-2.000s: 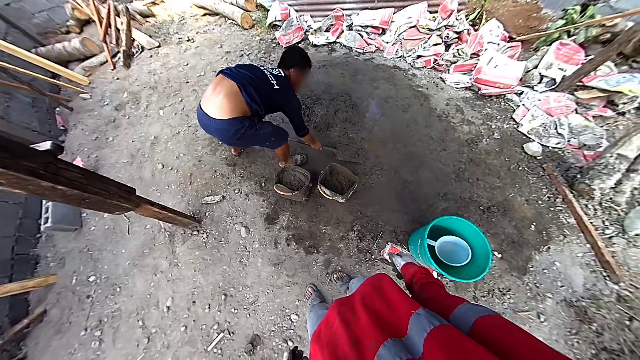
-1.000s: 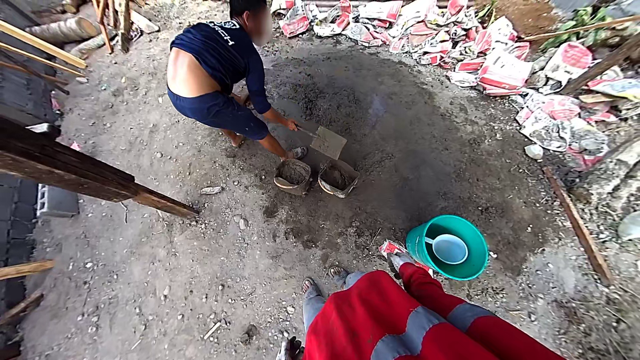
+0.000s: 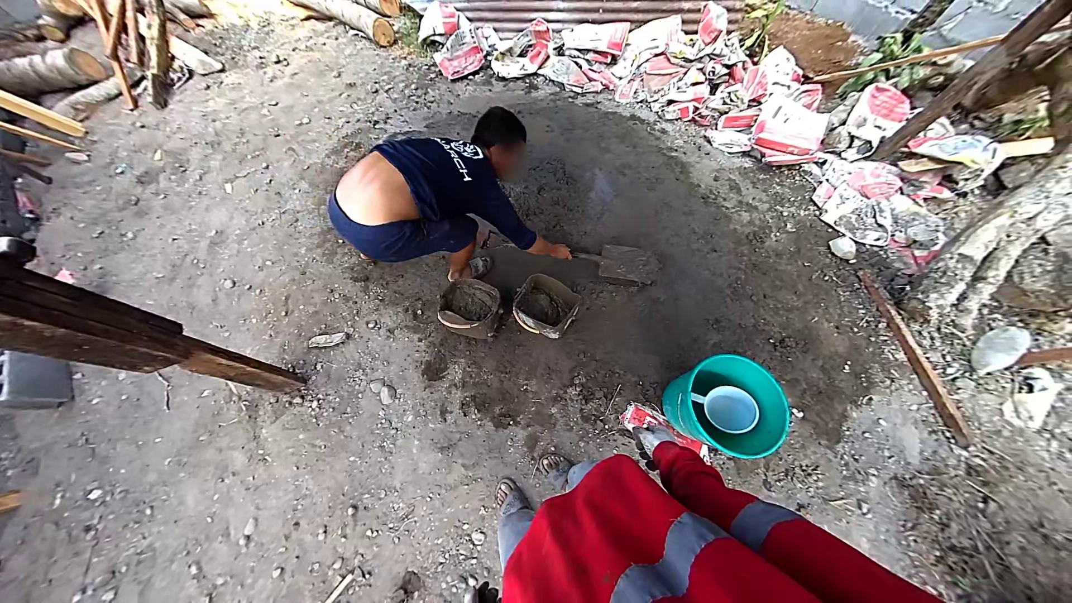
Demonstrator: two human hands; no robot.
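At the bottom edge, my left hand (image 3: 483, 594) is only partly in view, in a dark glove; its fingers and anything in it cannot be made out. My right hand (image 3: 651, 439), in a grey glove, is low beside the teal bucket (image 3: 766, 435), touching or over a red and white sack piece (image 3: 641, 416); its grip is unclear. A light blue dipper (image 3: 731, 409) lies inside the bucket. Farther off, a crouching co-worker (image 3: 431, 188) holds a shovel (image 3: 630, 263) flat on wet grey mortar. Two containers of mortar, left (image 3: 469, 308) and right (image 3: 546, 306), stand near the co-worker's feet.
Crumpled cement sacks (image 3: 787, 126) line the back right. A slanting wooden post (image 3: 226, 362) stands at left, near a concrete block (image 3: 33, 381). Logs (image 3: 54, 71) lie at the upper left. A wooden plank (image 3: 917, 360) lies right of the bucket.
The co-worker rose from a crouch, with the shovel blade just above the containers, then crouched again. The blade now lies farther right on the mortar. My right hand stays beside the bucket.
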